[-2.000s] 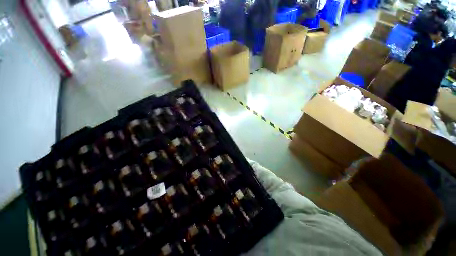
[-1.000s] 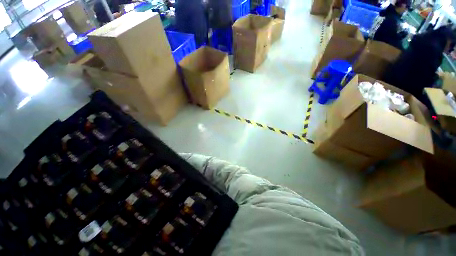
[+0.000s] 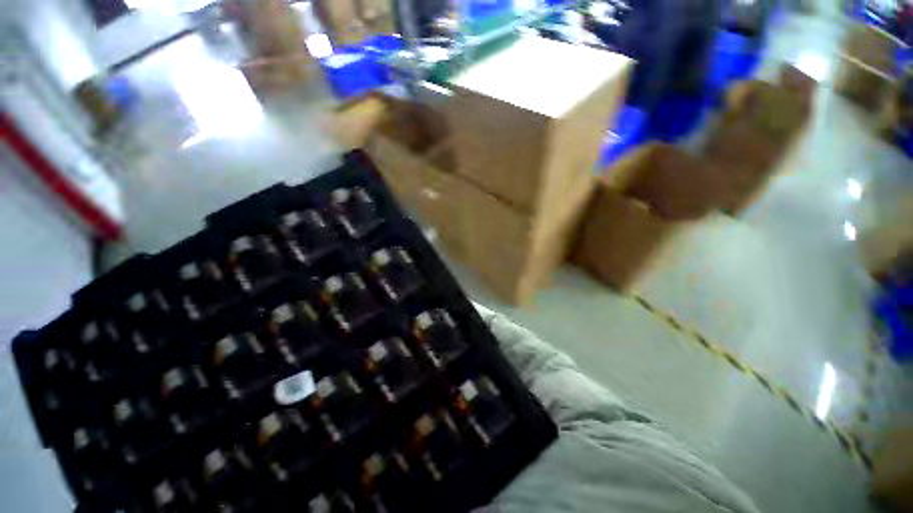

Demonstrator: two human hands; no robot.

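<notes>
A black component tray (image 3: 265, 351) with rows of filled pockets is held in front of me at the lower left, tilted. Small modules (image 3: 295, 334) with dark centres, pale tops and orange-copper edges sit one per pocket. A white label (image 3: 294, 388) lies near the middle of the tray. My right arm, in a pale grey-green puffy sleeve (image 3: 601, 431), reaches under or behind the tray's right edge. My right hand is hidden by the tray. My left hand is not in view.
Tall stacked cardboard boxes (image 3: 501, 170) stand just beyond the tray. An open cardboard box (image 3: 641, 215) is right of them. Yellow-black floor tape (image 3: 741, 371) runs at the right. A white wall with a red stripe (image 3: 60, 180) is at the left. Blue bins (image 3: 360, 66) are behind.
The view has shifted left and forward; the stacked boxes now look nearer and farther right. The whole tray has come back further into view. The box of white items has left the picture.
</notes>
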